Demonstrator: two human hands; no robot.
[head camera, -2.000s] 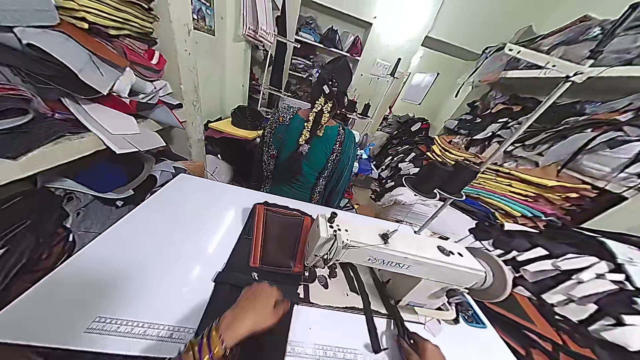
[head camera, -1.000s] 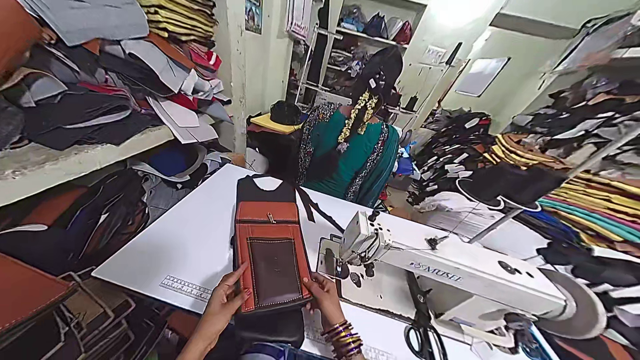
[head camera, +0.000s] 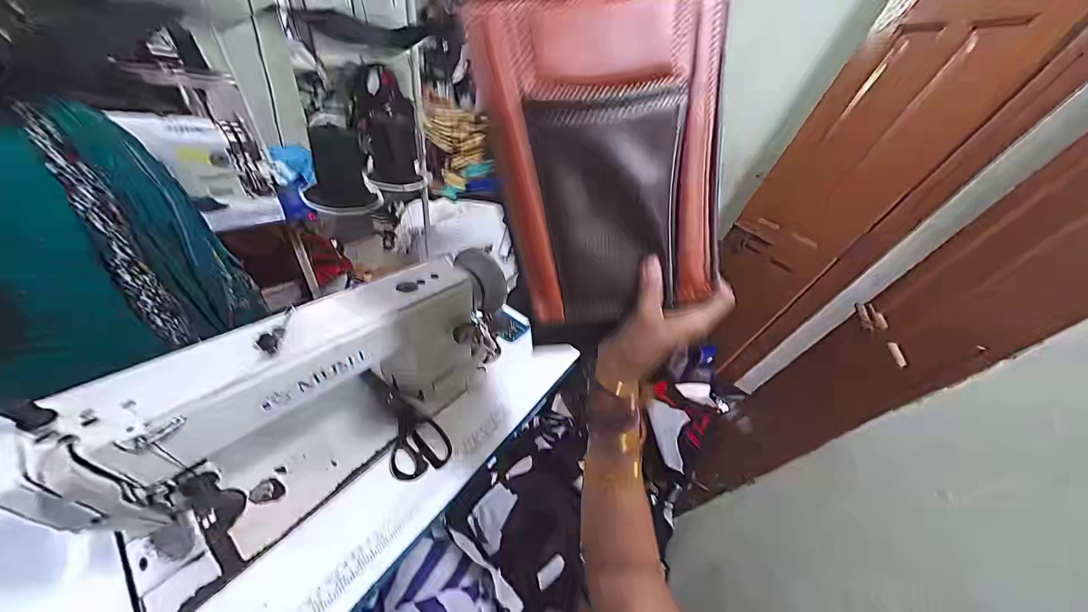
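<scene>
My right hand (head camera: 659, 327), with bangles at the wrist, grips the lower edge of a tan and dark brown leather bag panel (head camera: 599, 200). Its thumb lies on the dark pocket. The panel is raised upright, to the right of the white industrial sewing machine (head camera: 280, 357), and its top runs out of view. Black-handled scissors (head camera: 421, 446) lie on the white table beneath the machine's arm. My left hand is not in view.
A person in a teal garment (head camera: 76, 255) is at the left, beyond the machine. Cut fabric pieces (head camera: 544, 510) are heaped below the table's right edge. Brown wooden doors (head camera: 833, 127) and a pale wall stand at the right. Another sewing machine (head camera: 183, 157) is behind.
The bag panel, held at the table by both hands one second ago, is now raised in my right hand. My left hand has left the view. The view has swung far to the right.
</scene>
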